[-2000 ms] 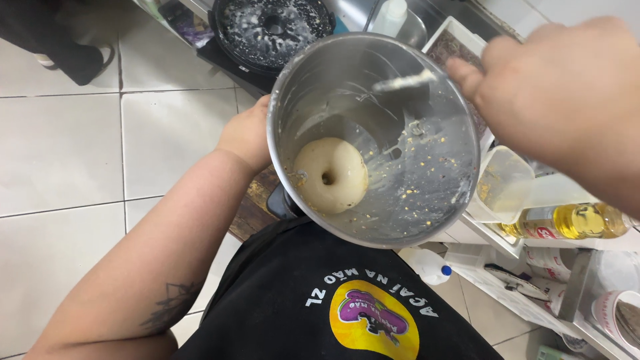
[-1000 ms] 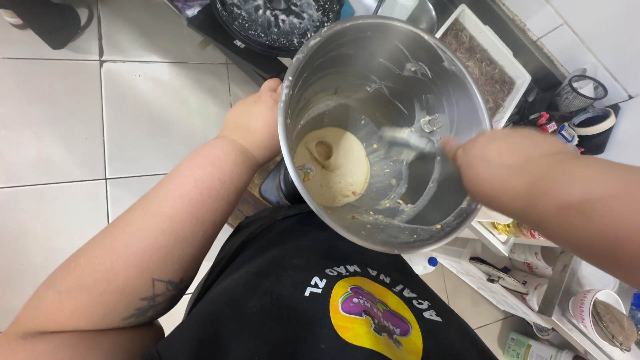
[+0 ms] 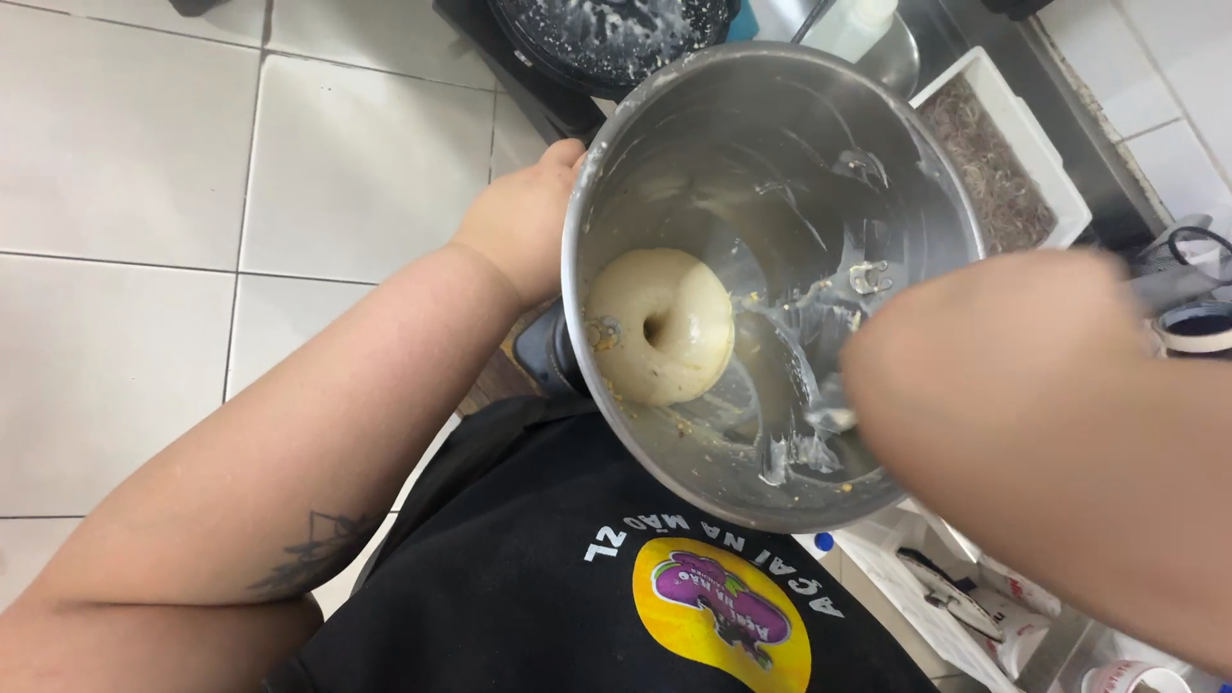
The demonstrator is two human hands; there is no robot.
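Note:
A large metal pot is tilted toward me, its inner wall smeared with whitish residue and yellowish crumbs. My left hand grips its rim on the left side. Inside, at the left, sits a rounded, pale, glossy mass with a dark hole. My right hand, blurred, is over the pot's right edge with its fingers bent around a utensil. Only the whitish, coated tip of that utensil shows against the wall; the rest is hidden by the hand.
A black round pan with white residue stands beyond the pot. At the back right are a white tray of brownish shreds, a whitish bottle and a tape roll. Shelves with cups stand below right; tiled floor lies left.
My right hand has moved over the pot's right side, and the utensil's tip is lower on the inner wall than one second ago. My left hand keeps its hold on the rim.

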